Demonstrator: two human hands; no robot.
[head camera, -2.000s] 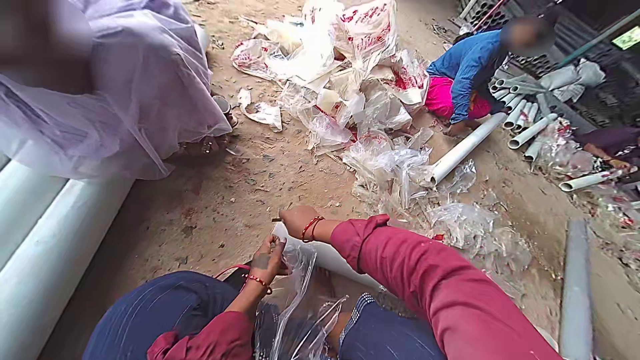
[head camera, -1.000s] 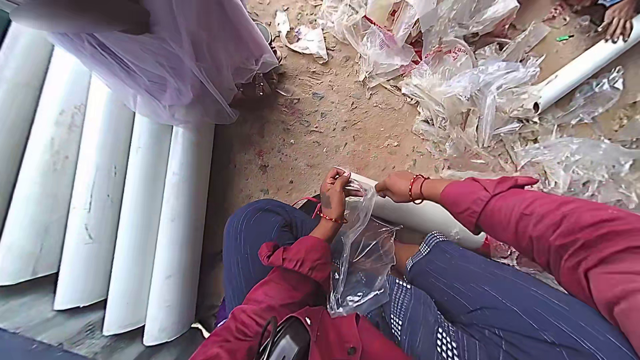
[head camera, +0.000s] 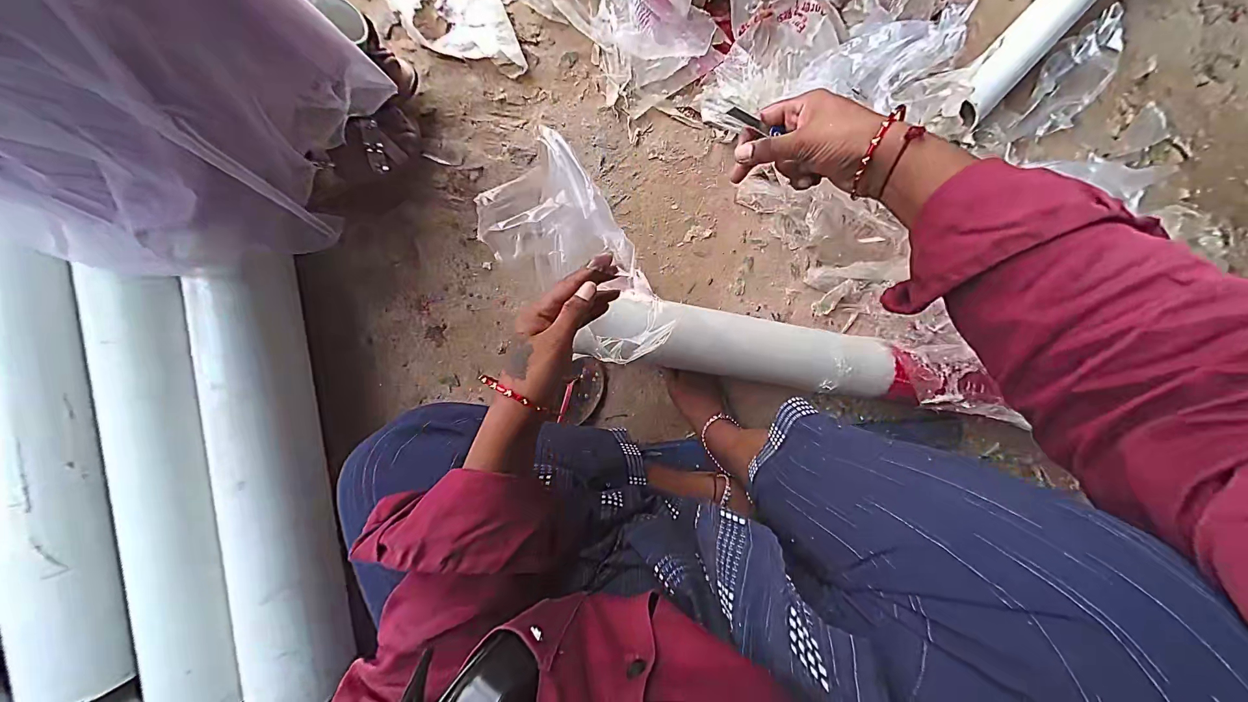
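A white plastic pipe (head camera: 760, 343) lies across the ground in front of my crossed legs. Clear plastic film (head camera: 561, 219) clings to its left end and spreads up from it; more film and something red are at its right end. My left hand (head camera: 565, 312) is beside the left end, fingers raised and partly spread; whether it grips the film is hard to tell. Up and to the right, over scraps of film, my right hand (head camera: 809, 141) holds a small blade-like tool (head camera: 746, 119) between thumb and fingers, away from the pipe.
Several large white pipes (head camera: 258, 439) lie side by side at the left. A person in a sheer lilac garment (head camera: 166, 127) is at the upper left. Crumpled plastic film (head camera: 858, 58) covers ground at the top, near another white pipe (head camera: 1029, 58) at the upper right.
Both hands were close together at the pipe's left end; my right hand has moved away, up and to the right. The film that hung over my lap now lies beyond the pipe's left end.
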